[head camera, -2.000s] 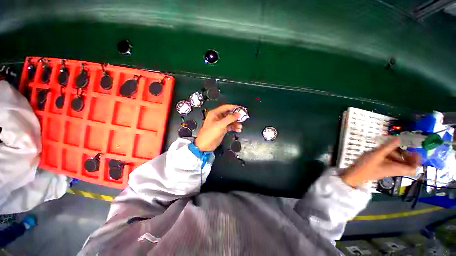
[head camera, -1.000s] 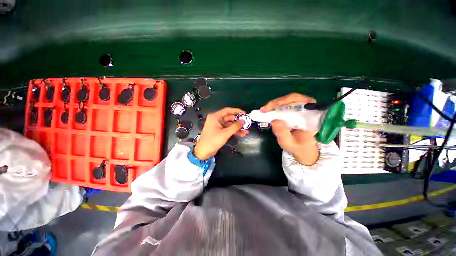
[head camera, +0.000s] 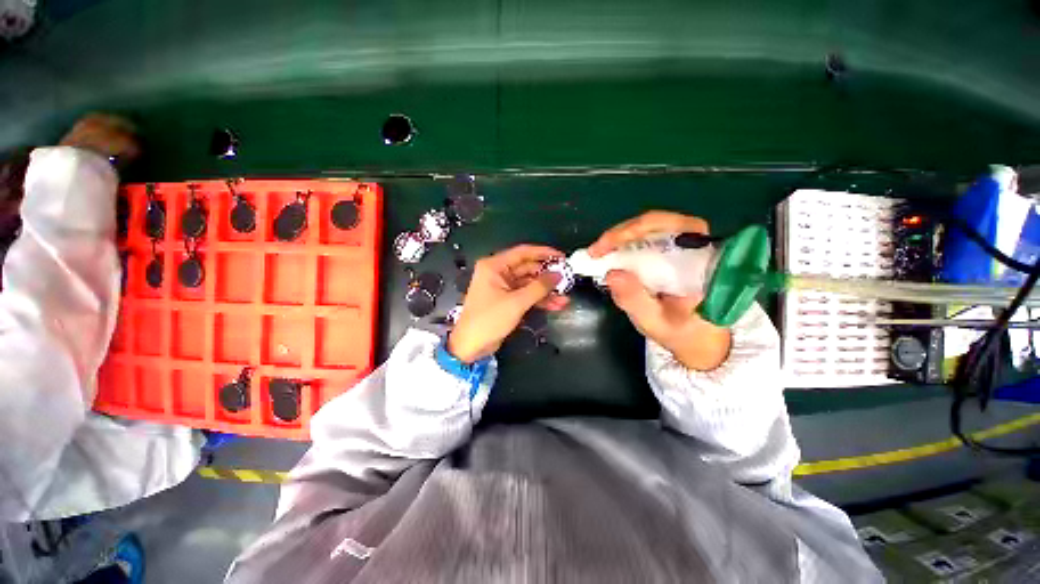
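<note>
My left hand (head camera: 498, 299), with a blue band on the wrist, pinches a shiny round housing (head camera: 558, 275) between its fingertips above the dark green mat. My right hand (head camera: 667, 285) holds a glue dispensing syringe (head camera: 673, 269) with a green cap. The syringe lies nearly level, its white tip pointing left and at the housing; whether it touches cannot be told. Two more silvery housings (head camera: 409, 246) lie left of my left hand, among several black discs (head camera: 466, 208).
An orange-red compartment tray (head camera: 368, 291) with black discs stands left. Another person's arm (head camera: 57, 297) reaches past its left side. Black discs (head camera: 397, 129) lie at the back. A white rack (head camera: 838, 291), dark controller box (head camera: 913, 356) and air hose (head camera: 890, 288) are right.
Over two seconds, my right hand has come from the white rack with the syringe to the housing in my left hand. The other person's arm has moved in beside the orange tray.
</note>
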